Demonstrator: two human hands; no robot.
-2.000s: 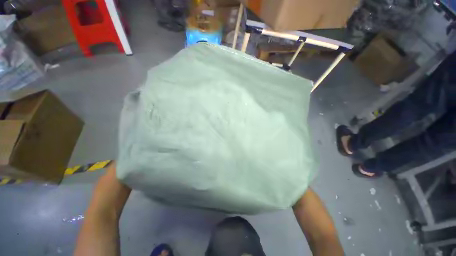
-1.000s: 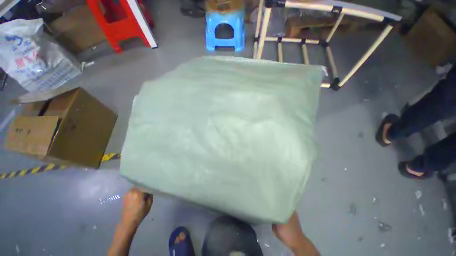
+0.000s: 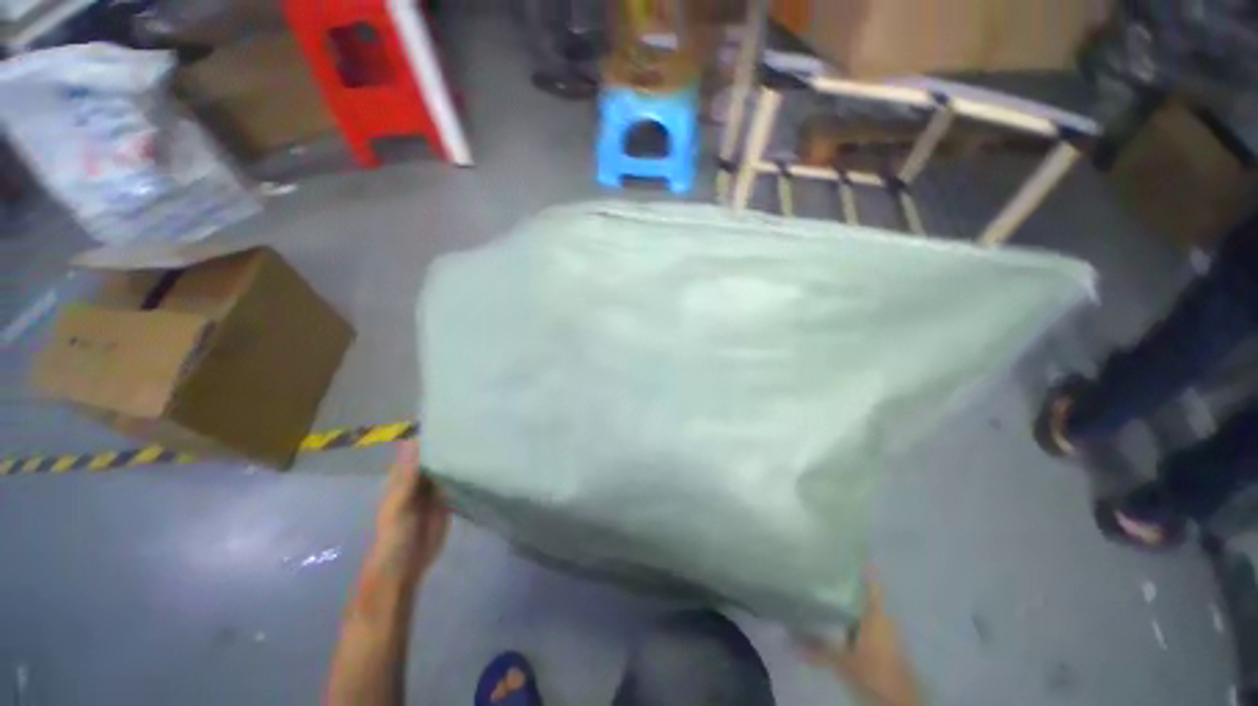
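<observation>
A pale green woven sack [image 3: 662, 372] with a boxy load inside fills the middle of the view. Its flat loose end points away from me, with one corner sticking out to the far right. My left hand [image 3: 410, 503] grips its near left lower edge. My right hand [image 3: 866, 646] is at its near right lower corner, blurred, with the fingers partly hidden by the sack. The sack hides the floor beneath it.
An open carton [image 3: 248, 359] and yellow-and-black floor tape [image 3: 362, 437] are at left. A white bag [image 3: 131, 145], red stool [image 3: 370, 83], blue stool [image 3: 646, 138] and cream tube frame [image 3: 904, 104] stand beyond. A person's legs [image 3: 1193, 414] are at right.
Since one second ago, the sack has moved right and slightly down in view, and its far right corner now flares outward. Both hands have moved right with it.
</observation>
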